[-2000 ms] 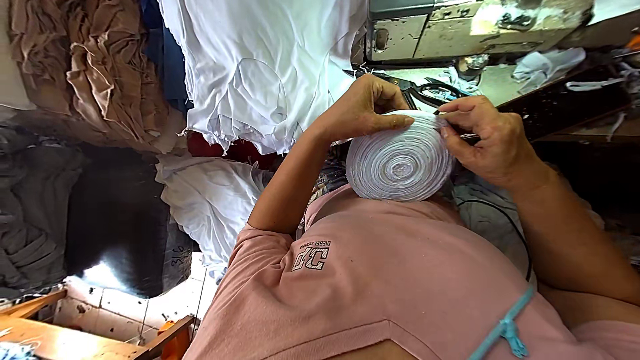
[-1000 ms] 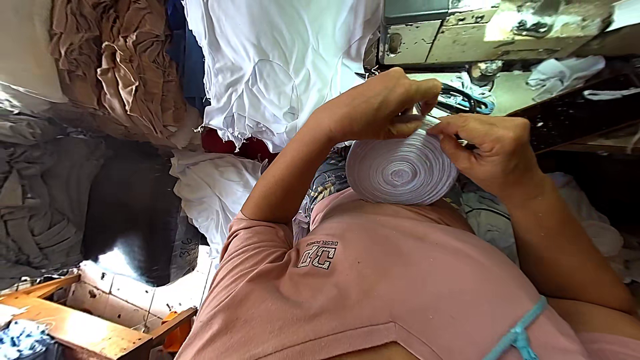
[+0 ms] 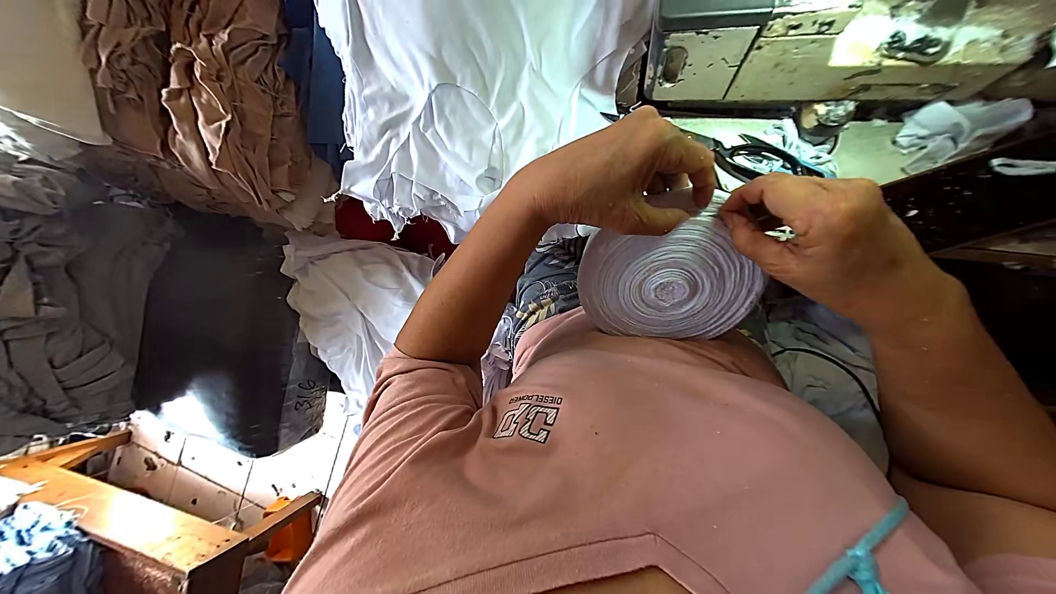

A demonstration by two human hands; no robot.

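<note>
A large roll of white fabric strip (image 3: 668, 285), wound in a flat spiral, rests upright against my lap and belly. My left hand (image 3: 652, 177) is at the roll's upper edge, thumb and fingers pinching the white strip there. Close beside it, my right hand (image 3: 800, 235) pinches the strip's edge between thumb and fingertips at the upper right of the roll. The exact bit of fabric between the fingers is too small to make out. Black-handled scissors (image 3: 763, 157) lie just behind the hands, partly hidden by them.
White garments (image 3: 487, 91) hang over the surface ahead, with brown cloth (image 3: 210, 107) and grey cloth (image 3: 66, 313) to the left. A worn sewing machine base (image 3: 784, 58) stands ahead right, with white scraps (image 3: 957, 128) near it. A wooden bench (image 3: 132, 511) is at lower left.
The left hand has lifted its wrist compared with two seconds ago, when it lay flatter on the roll's upper edge. Both hands remain at the roll's top.
</note>
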